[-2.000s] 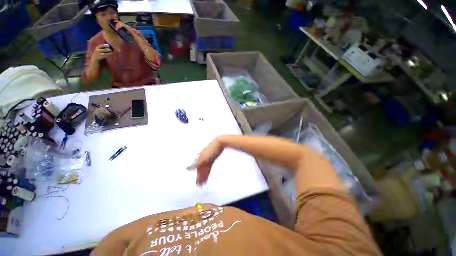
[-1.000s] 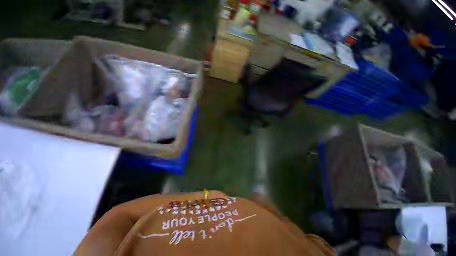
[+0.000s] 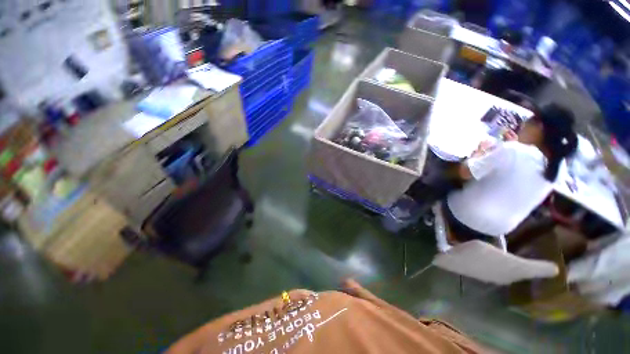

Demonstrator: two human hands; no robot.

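Note:
Neither of my hands shows clearly; a small blurred skin-toned patch at the upper edge of my brown shirt cannot be made out. Nearest ahead, a fabric-lined bin (image 3: 359, 169) holds a shiny clear plastic bag (image 3: 378, 123) with mixed dark and reddish contents. The bin's rear compartment holds something white and yellow-green. A dark office chair (image 3: 197, 214) stands at the left on the green floor.
A desk (image 3: 103, 159) with papers (image 3: 166, 100) is on the left. Blue plastic crates (image 3: 266, 90) stand behind the chair. A person in a white shirt (image 3: 501, 187) sits on the right at a white table (image 3: 452, 114). The green floor (image 3: 297, 242) runs between.
The view has swung right, away from the white table and nearer bins, towards the office chair, desk and seated person. My arm, extended over the table two seconds ago, is no longer seen there.

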